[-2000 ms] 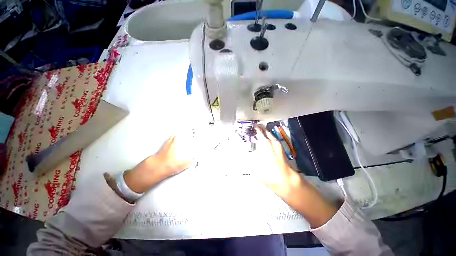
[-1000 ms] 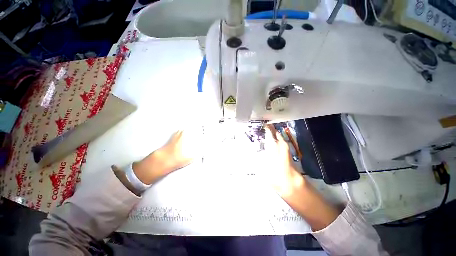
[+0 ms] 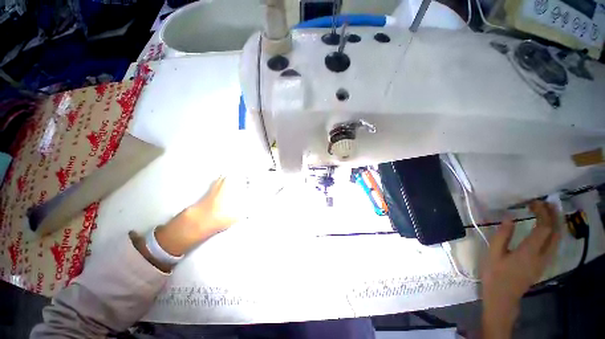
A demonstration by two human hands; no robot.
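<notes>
My left hand [image 3: 205,213] lies on the white table left of the needle area, its fingertips washed out by the lamp; whether it holds fabric I cannot tell. My right hand [image 3: 522,255] is at the far right, below the machine arm, fingers apart and empty. The white sewing machine [image 3: 411,99] stands above the work. The presser foot [image 3: 327,181] shows in the brightest spot; any fabric under it is washed out. A long beige strip [image 3: 99,185] lies at the left on the patterned board [image 3: 66,173].
Snips with orange and blue handles [image 3: 373,192] lie right of the presser foot. A flat black rectangle [image 3: 430,198] lies beside them, with a white cable [image 3: 472,198] to its right. A printed ruler scale [image 3: 404,286] runs along the table's front edge.
My right hand has left the needle area and moved far right, past the black rectangle. My left hand has stayed left of the needle. The view has shifted slightly.
</notes>
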